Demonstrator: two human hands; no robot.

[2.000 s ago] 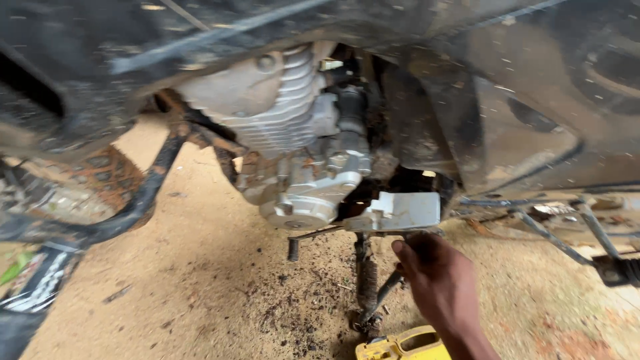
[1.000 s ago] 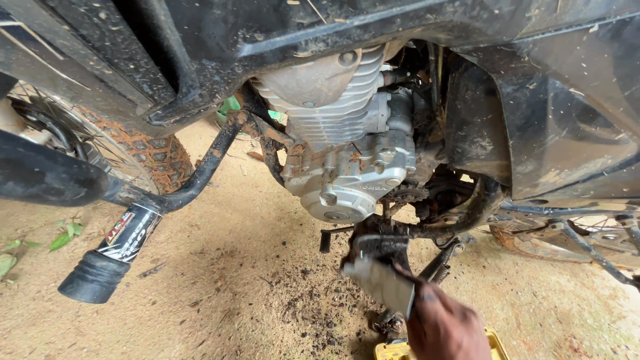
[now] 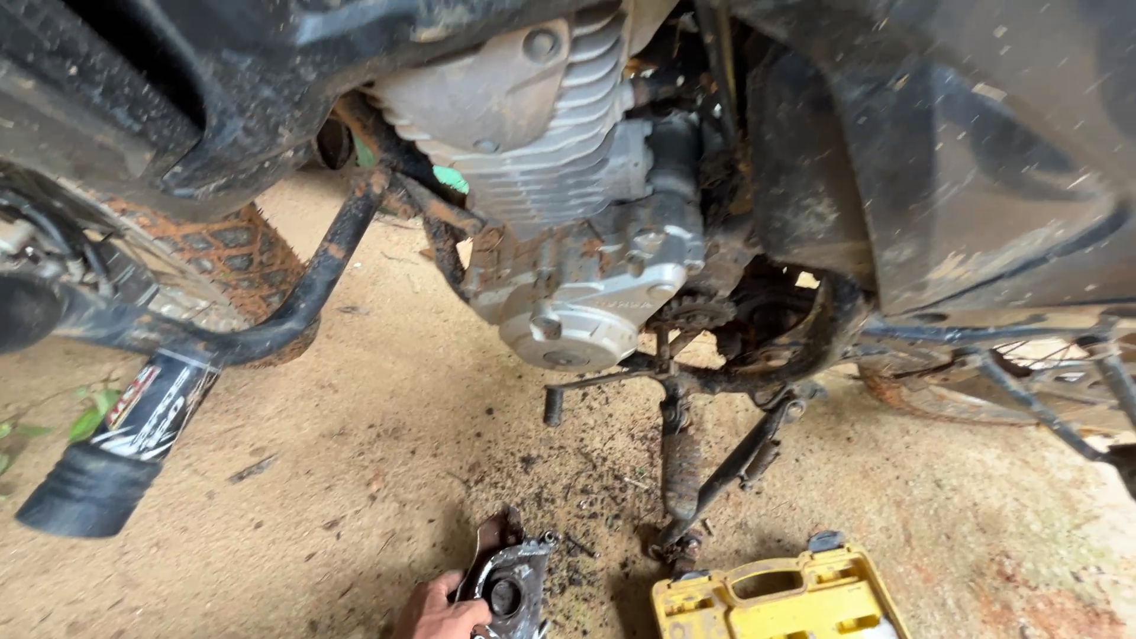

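Note:
My left hand (image 3: 439, 608), at the bottom edge, grips the left side of a greasy metal engine side cover (image 3: 524, 581). The cover's dark inner face shows, with a round boss in it. My right hand is out of view. Above stands a motorcycle with a finned, mud-stained engine (image 3: 568, 124). Its front sprocket (image 3: 697, 311) is exposed behind the round silver crankcase cover (image 3: 568, 333). The gear shift lever (image 3: 603, 382) ends in a dark rubber peg. A rubber-covered footpeg (image 3: 681, 470) and a side stand (image 3: 732, 470) are below the frame.
A yellow plastic tool case (image 3: 772, 595) lies at the bottom right. Dark crumbs of dirt (image 3: 568, 479) are scattered over the sandy ground. The handgrip (image 3: 133, 444) juts down at the left, near the muddy front tyre (image 3: 231, 257). Black body panels (image 3: 976, 160) overhang the engine.
The metal cover was at the engine beside my right hand, then lower in its grasp; now my left hand holds it near the bottom edge. The right hand has left the view.

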